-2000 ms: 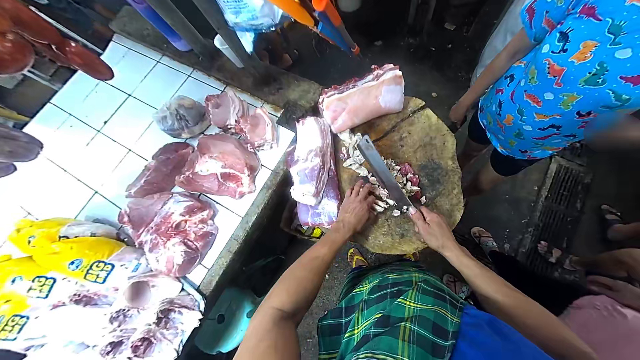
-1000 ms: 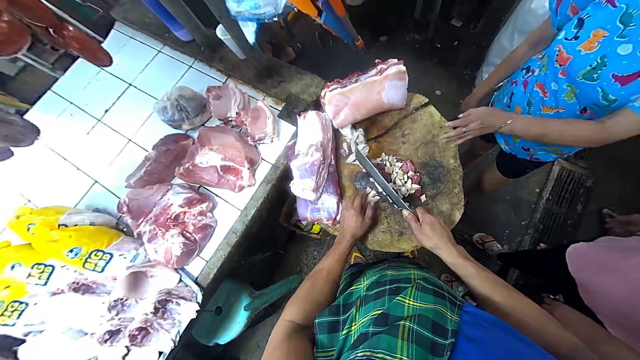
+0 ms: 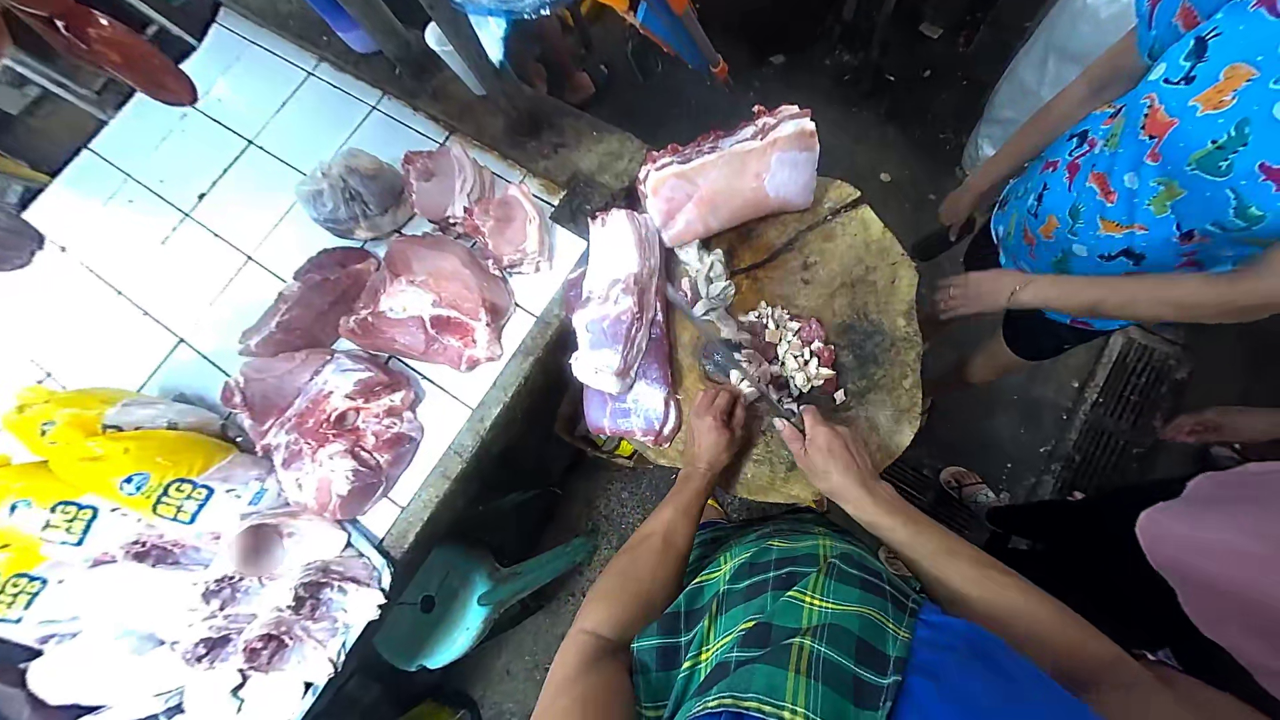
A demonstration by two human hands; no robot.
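Note:
My right hand [image 3: 832, 452] grips a large knife [image 3: 745, 372] by its handle, low on a round wooden chopping block [image 3: 880, 300]. The blade slants up and left and is blurred. My left hand [image 3: 716, 428] rests at the block's near left, fingers curled beside the blade; whether it holds a piece of meat cannot be told. Diced pale fat and red meat [image 3: 800, 355] lie in a heap right of the blade, with larger pale pieces [image 3: 706, 280] above left. A skin-on pork slab [image 3: 735, 190] lies on the block's far edge, and stacked pork slabs [image 3: 620, 310] at its left.
A white-tiled counter [image 3: 220, 190] on the left bears raw meat cuts [image 3: 430, 300], a filled plastic bag [image 3: 354, 194] and yellow printed bags [image 3: 150, 460]. A teal plastic stool [image 3: 440, 605] stands below. At the right, a person in a blue patterned shirt [image 3: 1180, 150] stands near the block.
The knife has shifted from over the heap to its left side. The person at the right has reached a hand toward the block and drawn it back somewhat.

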